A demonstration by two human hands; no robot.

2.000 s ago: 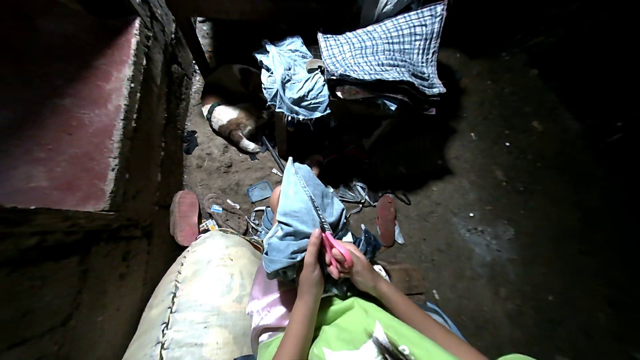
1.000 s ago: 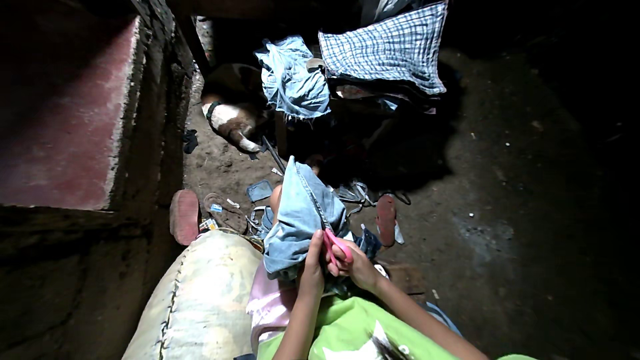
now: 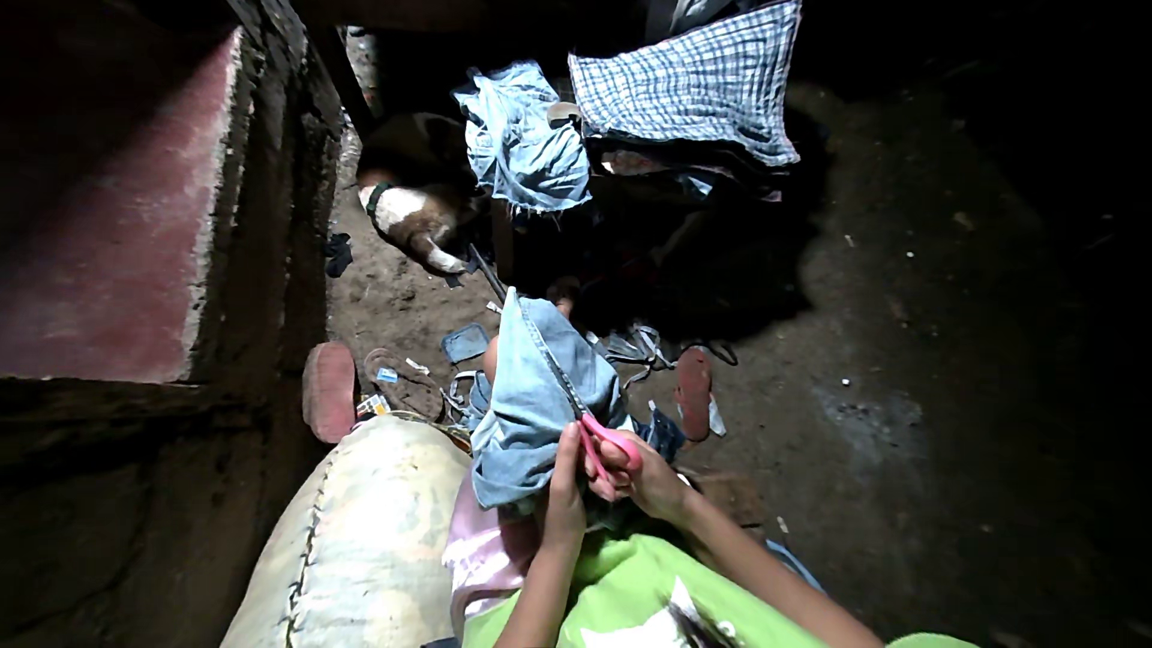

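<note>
Pink-handled scissors (image 3: 614, 443) are in my right hand (image 3: 634, 477), its fingers through the loops. Their blades point up and left, along a seam of a light blue denim piece (image 3: 531, 405) spread over my lap. My left hand (image 3: 565, 472) grips the lower right edge of this denim, close beside the scissor handles. How far apart the blades stand cannot be made out. Below the hands are a pink cloth (image 3: 486, 549) and my lime green shirt (image 3: 621, 576).
A stitched white sack (image 3: 378, 531) bulges at the left. Ahead, denim scraps (image 3: 531, 144) and a checked cloth (image 3: 688, 81) lie on a dark support. A dog (image 3: 414, 216) lies near it. Slippers (image 3: 330, 391) and fabric strips lie on the dirt floor; a red slab (image 3: 117, 225) is at far left.
</note>
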